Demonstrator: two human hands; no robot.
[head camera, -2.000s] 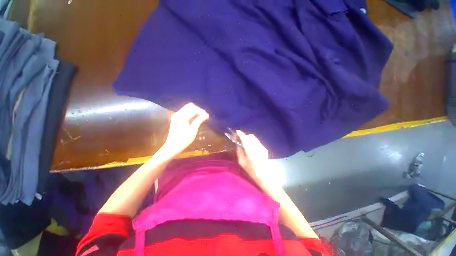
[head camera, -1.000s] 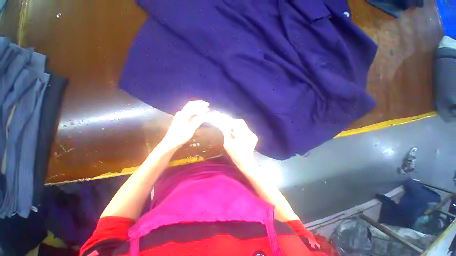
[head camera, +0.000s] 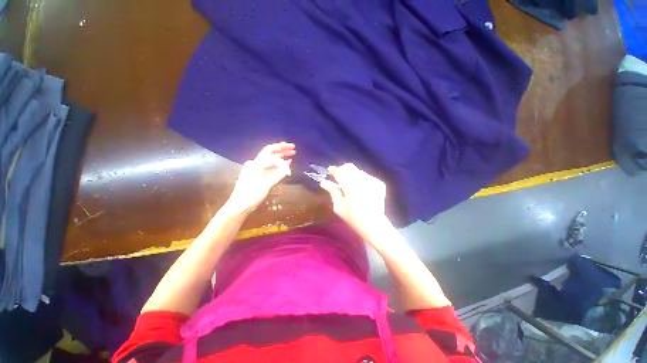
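Observation:
A deep purple garment (head camera: 326, 92) lies spread and creased on the table, its lower hem towards me. My left hand (head camera: 259, 179) is at this hem, fingertips over the cloth edge; glare hides whether they pinch it. My right hand (head camera: 360, 197) is to its right, holding small silver thread snips (head camera: 316, 172). The snips' two points are apart, directed left towards my left fingertips, close to the hem. A small pale round dot (head camera: 488, 25) shows near the garment's upper right edge. No loose thread can be made out.
The brown table (head camera: 128, 92) has yellow tape (head camera: 546, 181) along its near edge. Stacked grey-blue garments (head camera: 28, 177) hang at the left. A grey bundle (head camera: 630, 117) lies at the right, dark cloth (head camera: 557, 10) at the far right. Below right are grey floor and a frame holding dark cloth (head camera: 578, 287).
The right hand came in to meet the left one second ago and has now moved back right, uncovering the snips. The left hand stays at the hem, its fingers slightly more spread.

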